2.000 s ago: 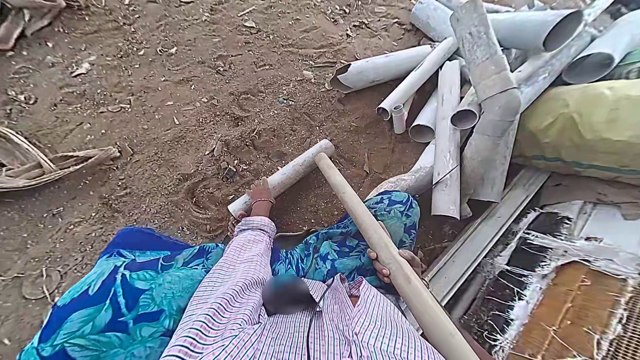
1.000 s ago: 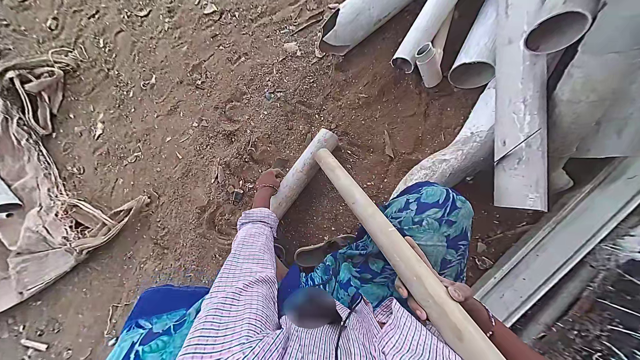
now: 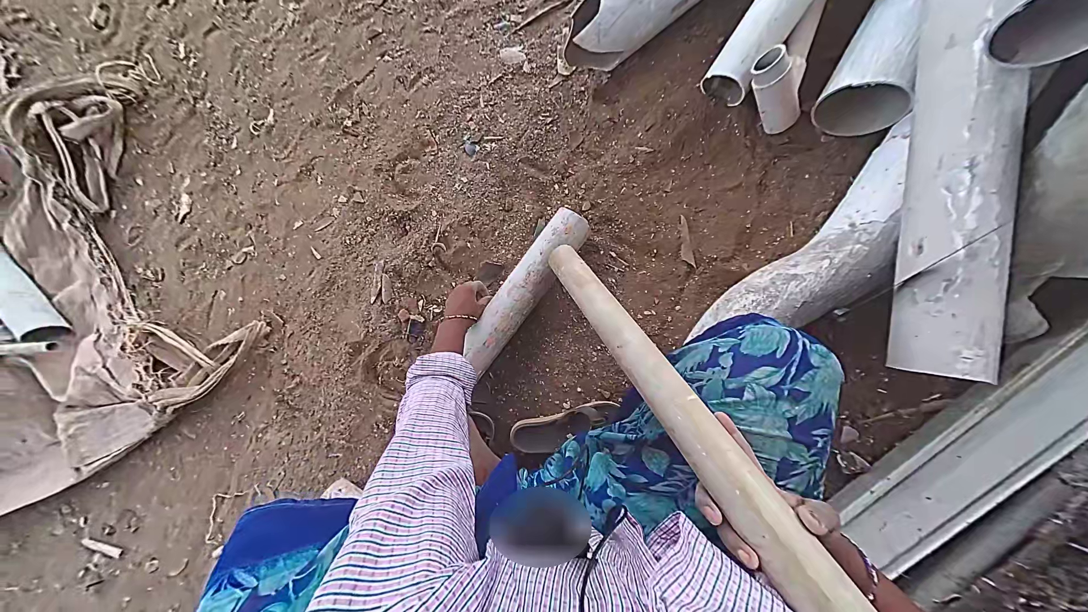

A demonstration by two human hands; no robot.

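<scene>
My left hand [image 3: 466,306] grips the near part of a short, pale pipe [image 3: 518,293] with faint reddish marks, slanted above the soil. A longer cream-coloured pipe [image 3: 680,404] runs from my lower right up to the short one, its far end against or just over the short pipe's side near the top. Around the lower part of the long pipe my right hand [image 3: 769,514] is closed, fingers on one side and thumb on the other. My knee, under blue leaf-patterned cloth [image 3: 756,382], is beside the long pipe.
Several grey pipes [image 3: 867,106] and a flat grey length [image 3: 960,212] lie at the upper right. A long grey channel-like piece [image 3: 969,476] slants at the lower right. At the left, a worn cloth sack [image 3: 93,340] lies on the soil with a pipe piece [image 3: 25,297] on it.
The view has shifted down and closer, bringing more of the sack at the left into sight. Both hands keep hold of the same pipes, which still meet near the short pipe's far end.
</scene>
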